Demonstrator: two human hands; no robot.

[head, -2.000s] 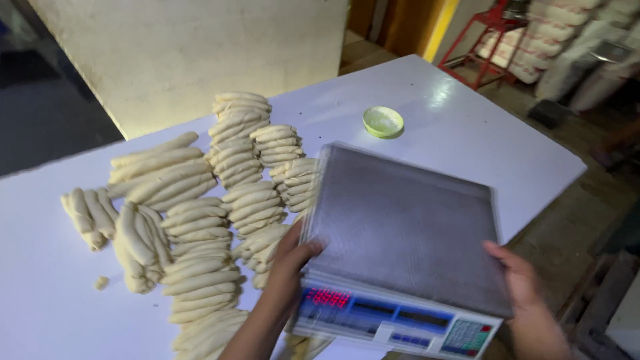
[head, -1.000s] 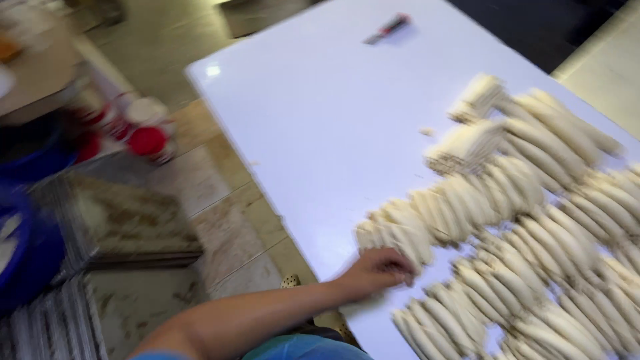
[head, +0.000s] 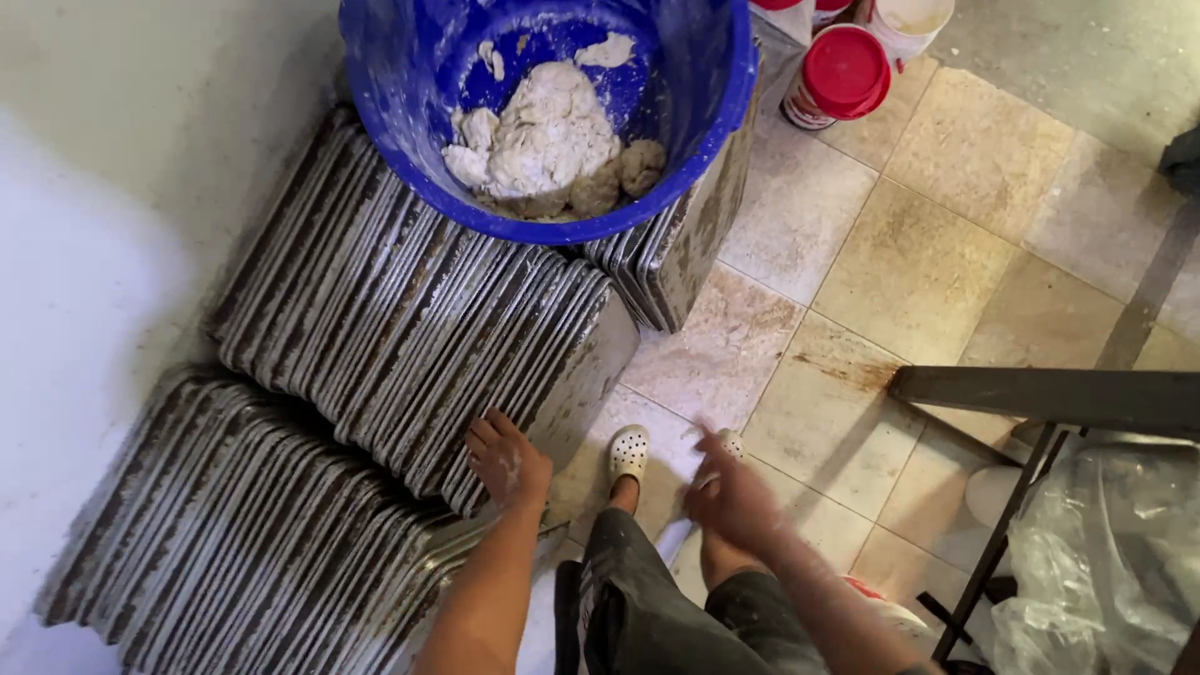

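Observation:
Rows of metal baking trays [head: 403,319] stand on edge at the left, packed side by side. My left hand [head: 509,461] rests at the right end of the upper row, its fingers bent over the tray rims; whether it grips one cannot be told. My right hand [head: 736,497] is blurred, above the tiled floor and near my shoe, with the index finger extended and nothing seen in it. A blue plastic tub [head: 600,230] with a lump of dough [head: 553,131] inside sits above the trays.
Plastic tubs with red lids [head: 846,70] stand on the floor tiles [head: 914,253] at the upper right. A dark metal frame [head: 1041,394] and clear plastic bags [head: 1087,562] are at the right. My light clogs [head: 629,452] are on the floor between the trays and the frame.
The view has swung from the table with rolled dough pieces to the floor and trays. The scale held in both hands two seconds ago is out of my hands.

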